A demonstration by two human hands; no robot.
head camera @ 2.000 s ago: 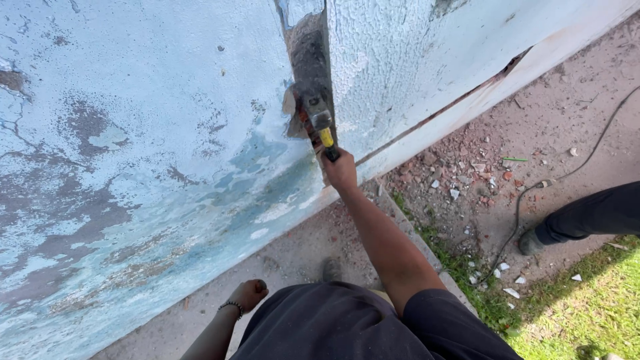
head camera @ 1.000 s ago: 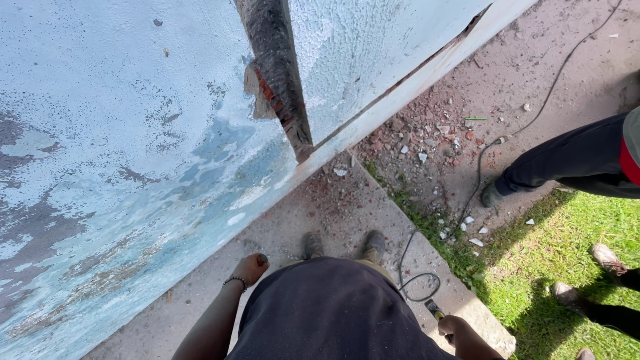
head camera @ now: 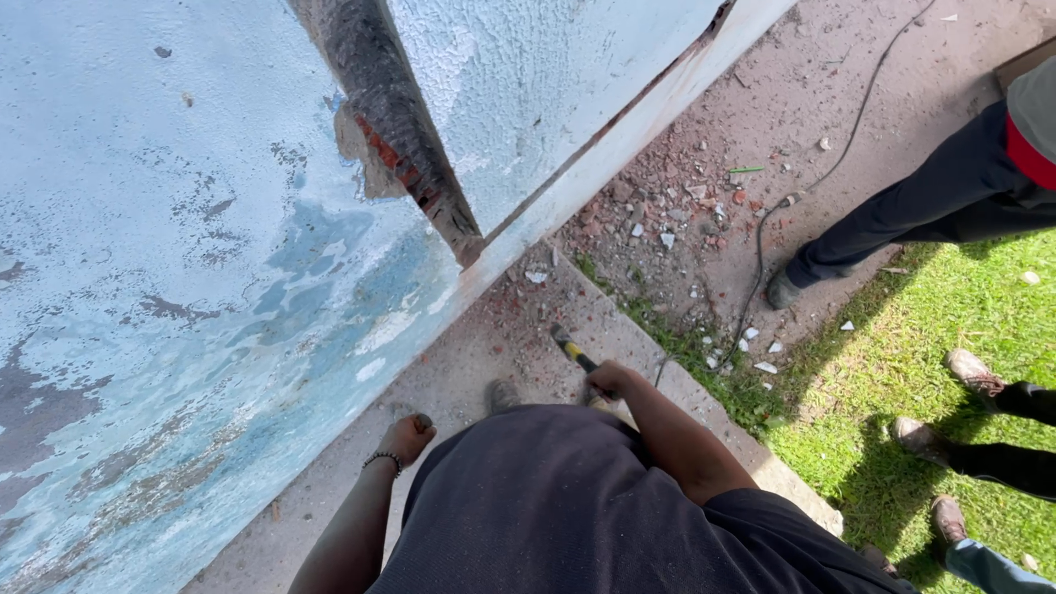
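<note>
My right hand [head camera: 608,379] grips a short-handled tool [head camera: 572,347], probably a hammer, with a yellow and black handle. Its dark head hangs over rubble on the concrete walkway [head camera: 639,342]. Near the wall, my left hand [head camera: 407,439] is curled, with a beaded bracelet at the wrist. A small dark rounded end shows at its fingers; whether it is a held object, I cannot tell. Ahead, a blue painted wall [head camera: 223,124] has a deep vertical channel [head camera: 371,74], with red brick [head camera: 388,153] exposed along its left side. A narrow slot [head camera: 606,128] runs rightward from the channel's foot.
Broken plaster and brick rubble [head camera: 689,202] lies along the wall's base. A dark cable [head camera: 759,239] crosses the ground at right. One person's leg [head camera: 899,202] stands near it; other people's shoes [head camera: 973,371] are on the grass [head camera: 841,412].
My right hand has left the wall channel, dropped low at my right side, and now holds the tool in front of me above the walkway. My left hand stays curled near the wall.
</note>
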